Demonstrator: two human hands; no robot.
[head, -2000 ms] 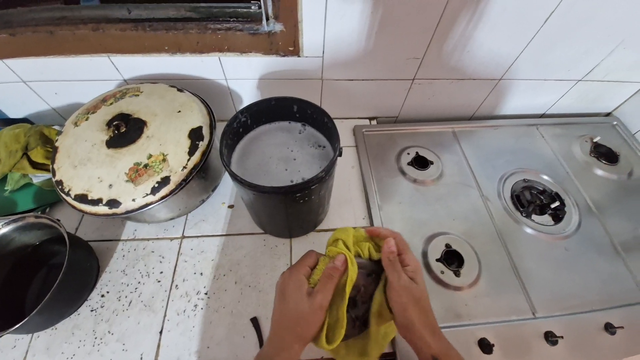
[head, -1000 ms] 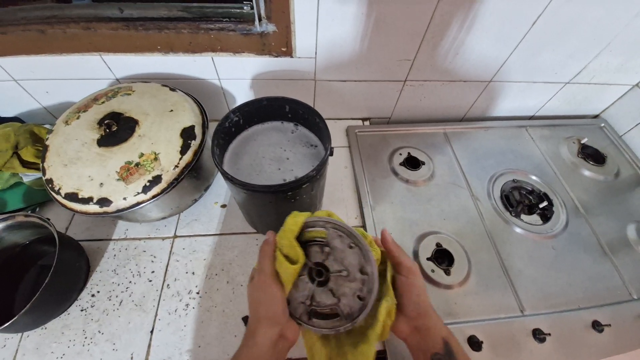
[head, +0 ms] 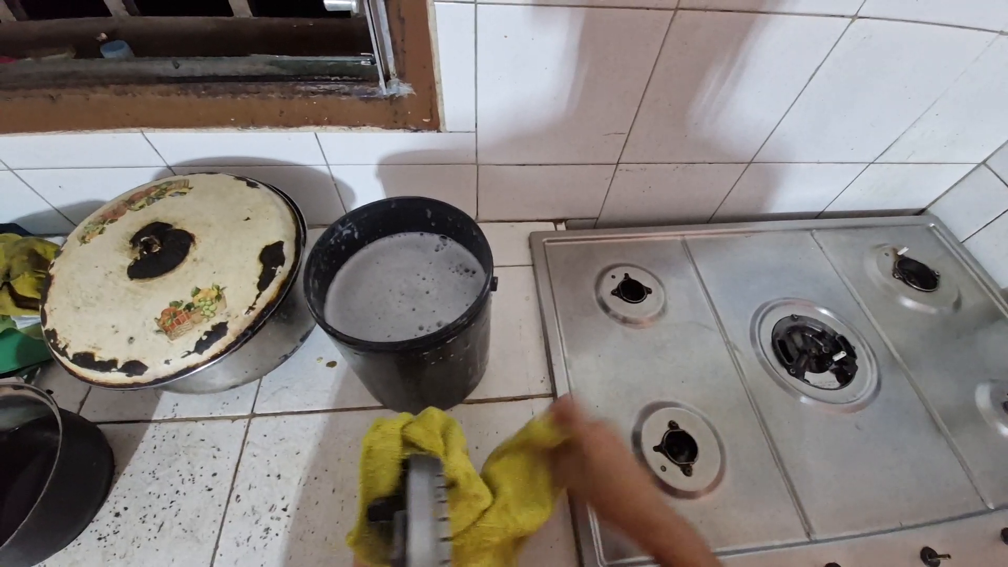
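My right hand (head: 583, 457), blurred by motion, grips one end of a yellow cloth (head: 512, 480) at the lower middle, just left of the stove's front corner. The cloth's other part wraps around a round metal burner piece (head: 425, 512), turned edge-on with notches along its rim. My left hand is hidden behind the cloth and the lower edge of the view. Just beyond the cloth, a black plastic bucket (head: 417, 378) holds cloudy, foamy liquid (head: 402, 287).
A steel gas stove (head: 732, 425) with exposed burner seats stands on the right. On the left are a large pot with a chipped enamel lid (head: 205, 260), a dark pot (head: 71, 480) and another yellow cloth (head: 24, 272). Dark specks dot the tiled counter (head: 173, 472).
The burner piece has turned from face-on to edge-on and sits lower in view. My right hand has moved away from it, pulling a cloth end rightward. My left hand has dropped out of sight.
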